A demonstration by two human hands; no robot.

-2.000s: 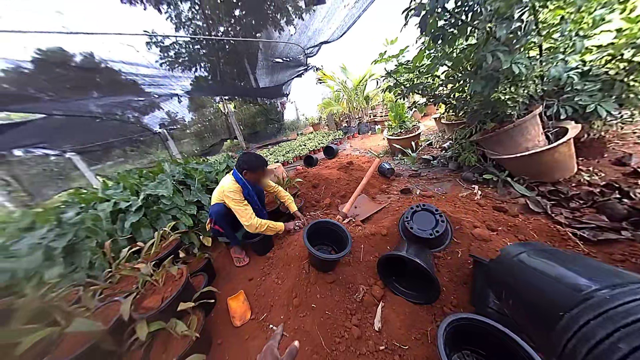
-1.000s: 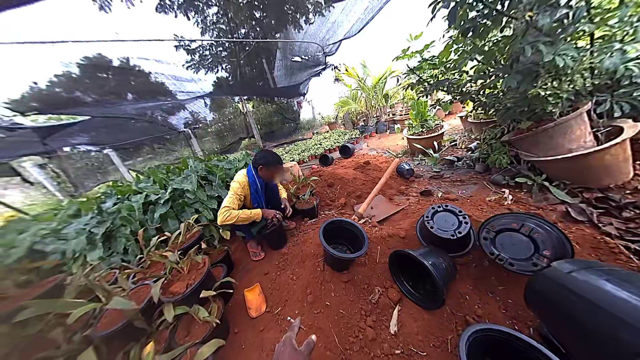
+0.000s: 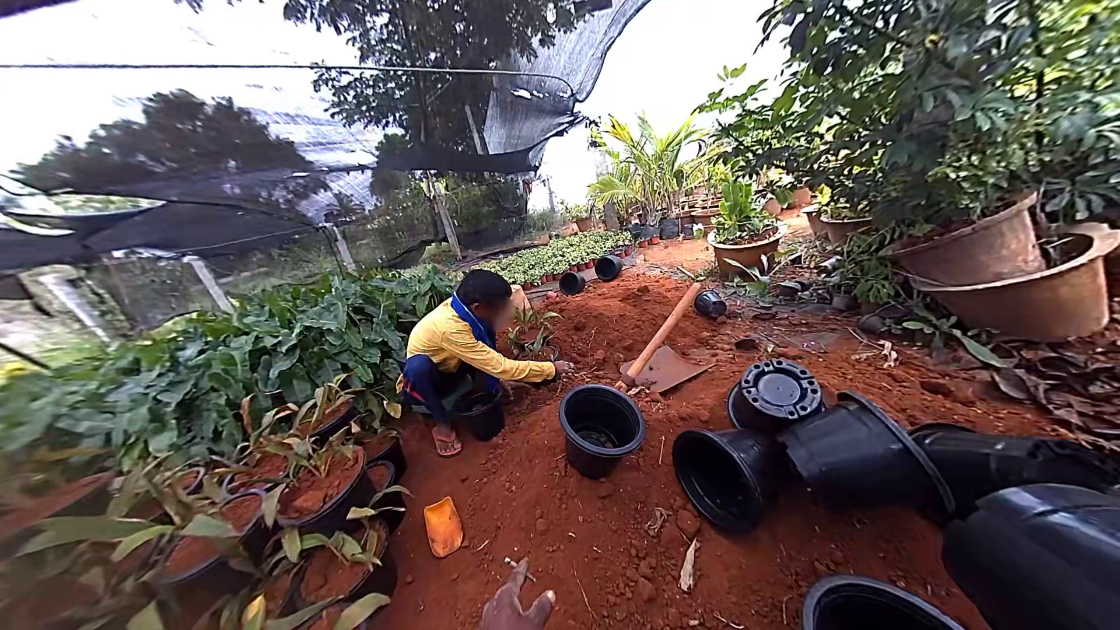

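My left hand (image 3: 516, 604) is partly in view at the bottom edge, with a small white stick (image 3: 518, 569) between its fingers. My right hand is not in view. Left of the hand, an orange scoop-like piece (image 3: 444, 527) lies on red soil. Ahead, a black plastic pot (image 3: 601, 429) stands upright, with loose black pots (image 3: 724, 479) to its right. Beyond it, a spade-like tool with a wooden handle (image 3: 663, 337) rests on the soil. A crouching person in a yellow shirt (image 3: 451, 341) reaches toward the soil, beside a small black pot (image 3: 481, 415).
Potted plants with drooping leaves (image 3: 324, 490) crowd the lower left, with dense leafy plants (image 3: 219, 376) behind. Several more black pots (image 3: 1041, 542) lie at the lower right. Large clay-coloured planters (image 3: 1024, 297) stand at the upper right. Shade netting (image 3: 219, 210) hangs behind.
The person in yellow has stretched an arm out from the pot toward the soil. At the right, a black pot that showed its base a second ago now lies on its side. More of the pots have shifted.
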